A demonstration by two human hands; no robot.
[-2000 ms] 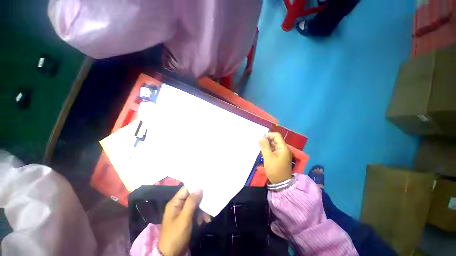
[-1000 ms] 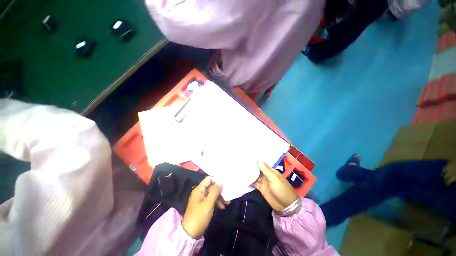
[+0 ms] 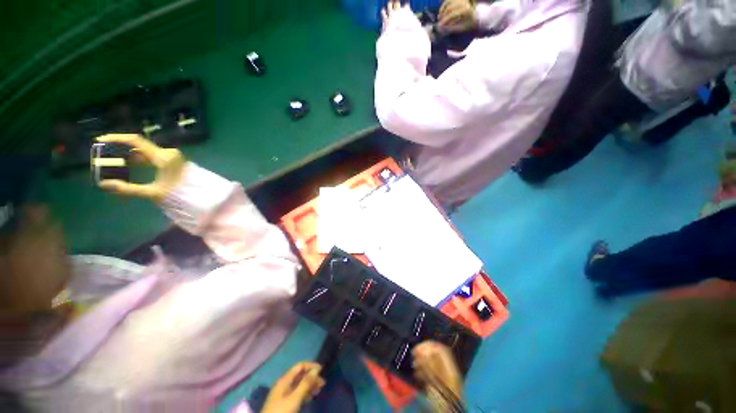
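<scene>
The black parts tray lies tilted in front of me, its pockets holding dark square units with thin reflections. White sheets lie over a red-orange tray beyond it. My right hand, blurred, is over the black tray's near right part; whether it grips a unit is unclear. My left hand is at the bottom edge, partly cut off, fingers curled, just off the tray's near side; I cannot tell if it holds anything.
A neighbour on the left holds up a dark unit over the green bench. Another black tray and several small units stand on the bench. A second person in pink sits beyond the sheets. A walking leg and cardboard are at right.
My hands have let go of the white sheet, which now lies on the red-orange tray. The view has swung toward the bench, and the black tray is now uncovered. The neighbour's raised hand has come into view.
</scene>
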